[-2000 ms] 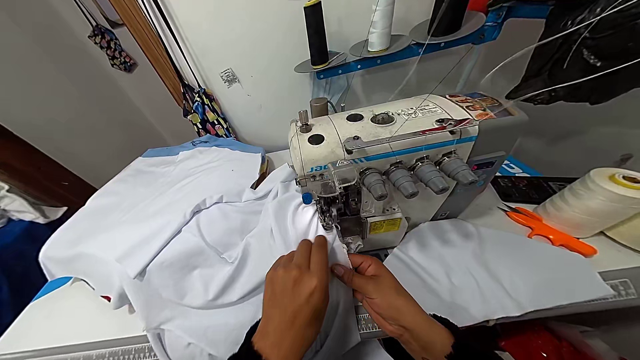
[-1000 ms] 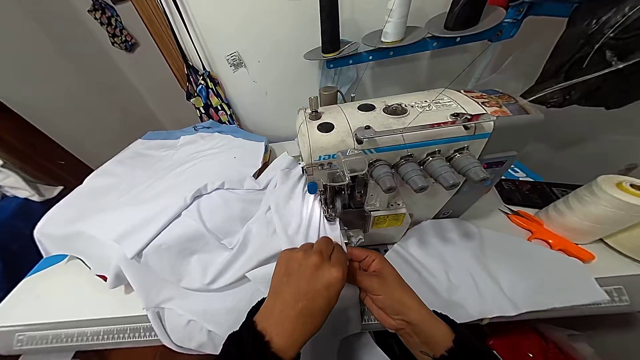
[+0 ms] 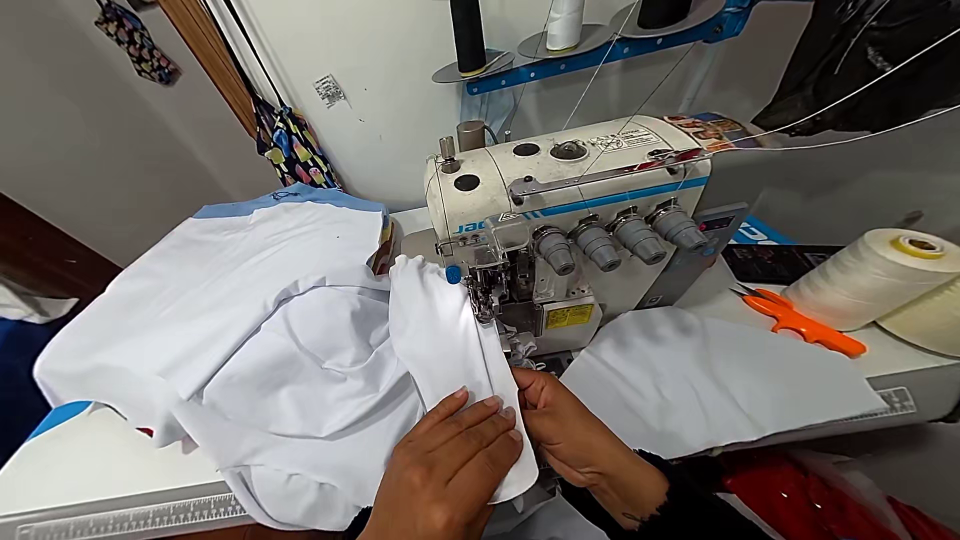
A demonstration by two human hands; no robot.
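Observation:
White fabric [image 3: 442,330] runs under the presser foot of a white overlock sewing machine [image 3: 480,187]. My left hand [image 3: 457,457] lies on this fabric in front of the foot, fingers extended and pressing it down. At the fabric's right edge, my right hand [image 3: 562,427] pinches the cloth between thumb and bent fingers, just below the machine's front. More white fabric [image 3: 300,360] with folds is heaped to the left, with a light blue piece [image 3: 292,196] at its back edge. The needle is too small to make out.
A cut white fabric panel [image 3: 720,382] lies on the right. Behind it are orange-handled thread snips [image 3: 810,322] and a large cream thread cone [image 3: 877,277]. Thread spools stand on a blue rack [image 3: 600,56] above the machine. A ruler strip [image 3: 150,517] follows the table's front edge.
My left hand has gone from closed fingers near the foot to lying flatter on the fabric, nearer the front edge. The fabric at the foot now lies smoother, with its right edge showing.

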